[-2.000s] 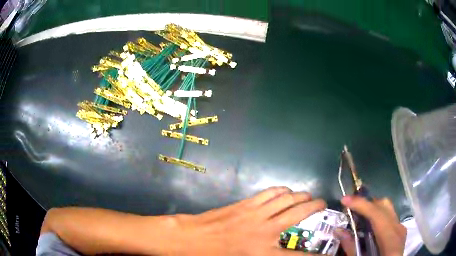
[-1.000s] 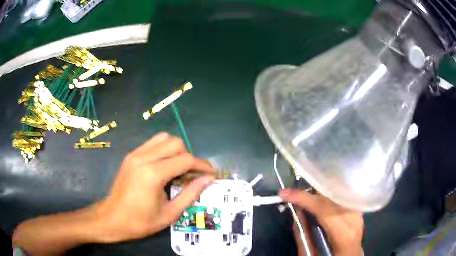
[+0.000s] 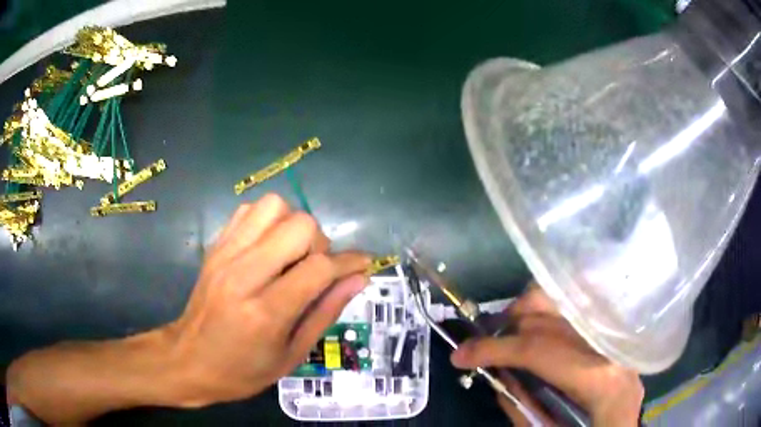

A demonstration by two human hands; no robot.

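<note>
My left hand (image 3: 259, 300) pinches one end of a brass contact strip (image 3: 383, 265) above the top edge of a white socket housing (image 3: 359, 410). A green wire (image 3: 298, 189) runs from behind my fingers to a second brass strip (image 3: 277, 167) on the mat. My right hand (image 3: 551, 359) holds a soldering iron (image 3: 455, 302) with a bent solder feed tube (image 3: 427, 315). Their tips are close to the held strip's right end; I cannot tell if they touch it. The housing holds a green circuit board (image 3: 360, 335) with a yellow block (image 3: 333, 353).
A pile of brass strips with green wires (image 3: 58, 158) lies at the left on the dark mat (image 3: 375, 108). A large clear fume hood (image 3: 609, 183) stands at the right, above my right hand. Pale edging (image 3: 125, 17) curves along the upper left.
My left hand has lifted the strip's end into clear view above the housing. The iron and feed tube have moved left and up to it. The view has shifted.
</note>
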